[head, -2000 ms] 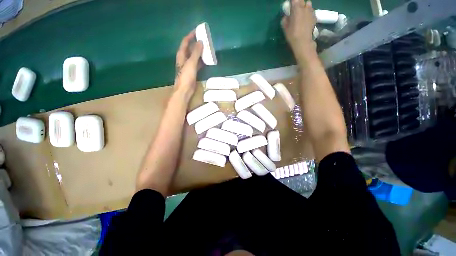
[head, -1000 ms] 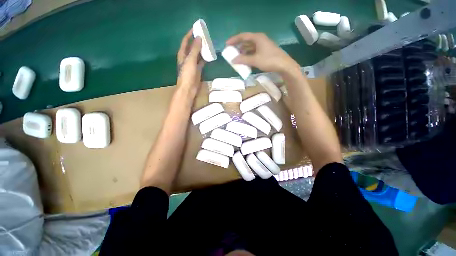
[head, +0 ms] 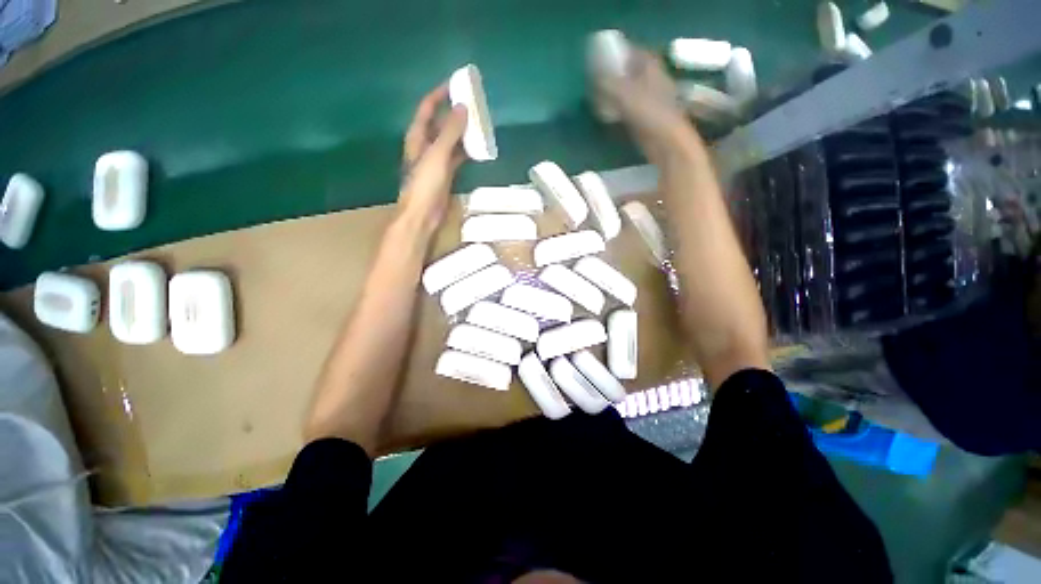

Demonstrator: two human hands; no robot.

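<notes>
My left hand [head: 432, 148] holds a white charging case [head: 474, 112] on edge above the green belt. My right hand [head: 642, 97] is motion-blurred over the belt, its fingers around another white case [head: 610, 55]; the exact grip is unclear. In front of me, a cluster of several white cases [head: 502, 318] stands on edge on the cardboard-covered bench. One thinner white piece [head: 645, 228] lies at the cluster's right, by my right forearm. Three cases [head: 202, 311] lie broad face up in a row at the bench's left.
The green belt [head: 297, 91] runs along the far side, with two cases [head: 120, 189] at left and several at right [head: 700, 54]. A grey metal bar [head: 845, 86] slants at right above wrapped black trays [head: 879, 217]. Pink pieces [head: 662, 397] line the near edge. A grey bag [head: 40, 456] is at left.
The case previously in my right hand now stands at the cluster's top. My right hand has moved right to another case. Cases on the belt have shifted left. My left hand still holds its case.
</notes>
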